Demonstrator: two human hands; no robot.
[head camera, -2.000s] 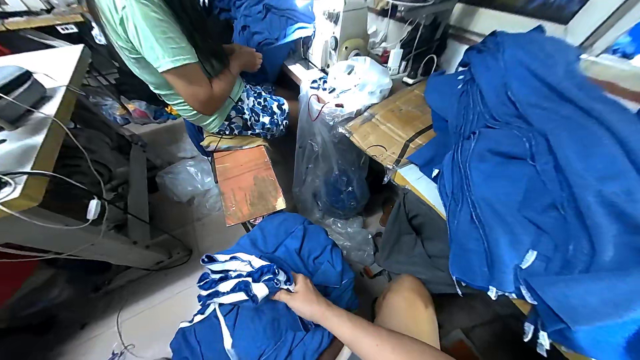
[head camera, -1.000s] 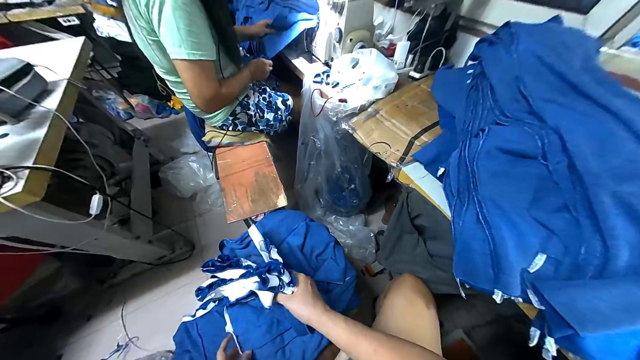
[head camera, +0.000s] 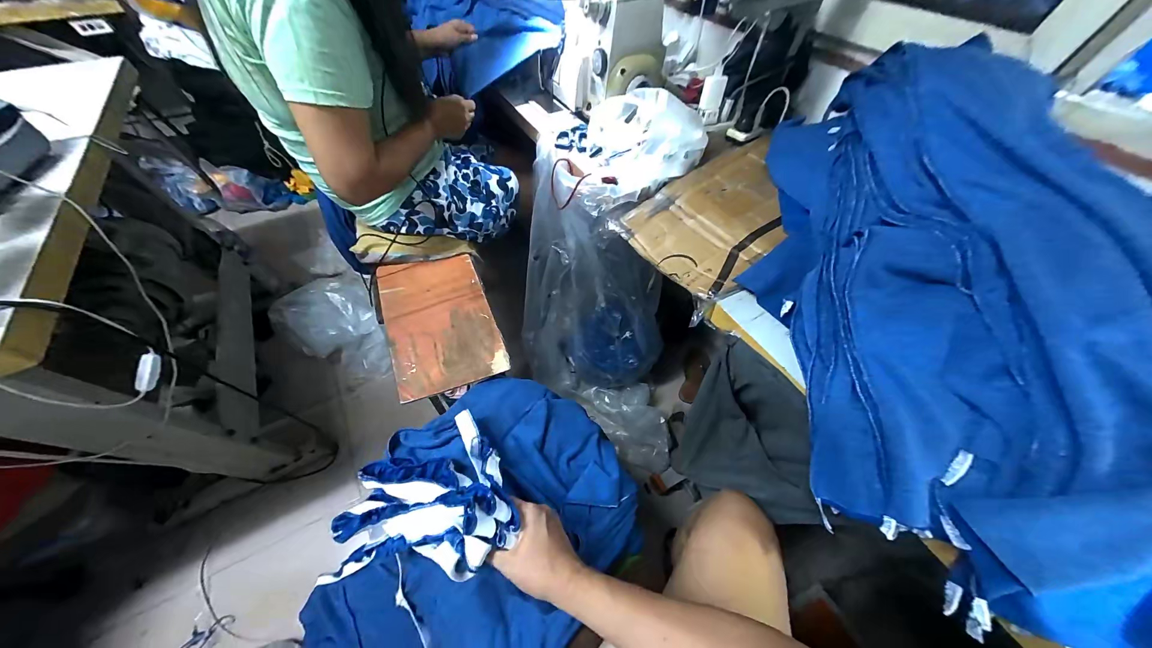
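Note:
My right hand (head camera: 537, 551) is closed on a gathered bunch of blue-and-white fabric strips (head camera: 432, 513) at the lower middle of the head view. Under and around the bunch lies a heap of blue cloth (head camera: 558, 432), which reaches the bottom edge. One white-edged strip stands up from the bunch. My left hand is out of sight. My bare knee (head camera: 731, 549) is just right of the heap. A large pile of blue garments (head camera: 972, 297) with small white tags covers the table on the right.
A person (head camera: 333, 117) in a green shirt sits ahead at a sewing machine (head camera: 621, 45), holding blue cloth. Between us stand an orange-topped stool (head camera: 443, 324) and a clear plastic bag (head camera: 585, 297). Flattened cardboard (head camera: 711, 216) lies right of it. A metal-edged table (head camera: 63, 153) with hanging cables is at the left.
My left hand, at the bottom edge a second ago, has gone out of view. My right hand keeps its hold on the strips. The other person's hands have shifted on the blue cloth.

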